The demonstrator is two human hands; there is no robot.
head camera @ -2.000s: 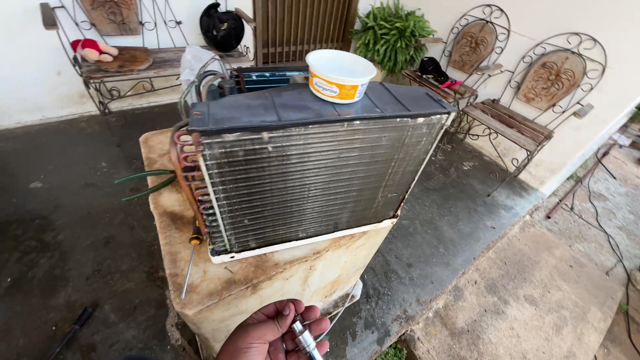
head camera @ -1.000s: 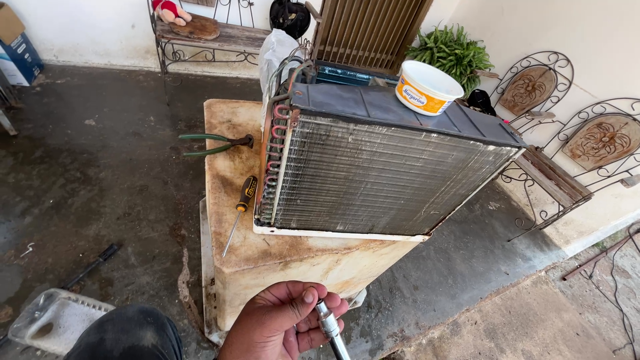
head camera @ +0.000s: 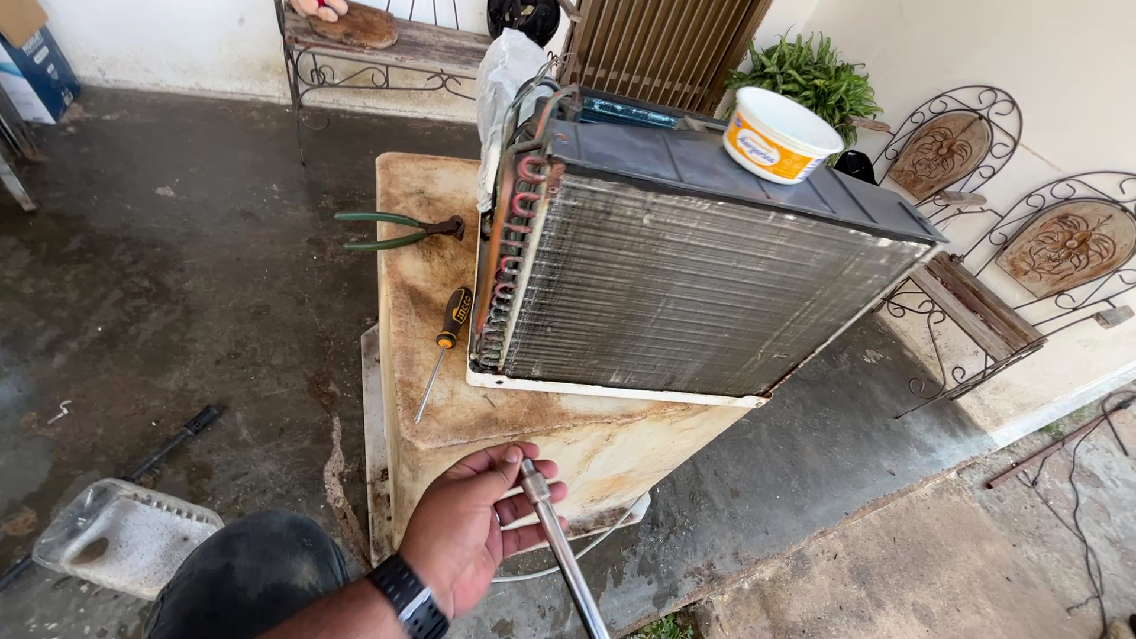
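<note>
My left hand, with a black watch on the wrist, pinches the upper end of a shiny metal rod with a socket-like tip between thumb and fingers. The rod runs down out of the frame at the bottom. My right hand is not in view. Beyond the hand, an air-conditioner unit with a finned coil and copper bends sits on a stained, pale box-shaped base. A yellow-and-black screwdriver and green-handled end-cutting pincers lie on the base, left of the unit. A white plastic tub stands on the unit's top.
On the floor at the lower left are a clear plastic tray with foamy liquid and a black-handled tool. My knee is beside them. A bench stands behind, ornate metal chairs at the right. A cable lies at the far right.
The view has swung left, bringing the plastic tray and my knee into sight. My left hand keeps hold of the metal rod, and more of the rod shows.
</note>
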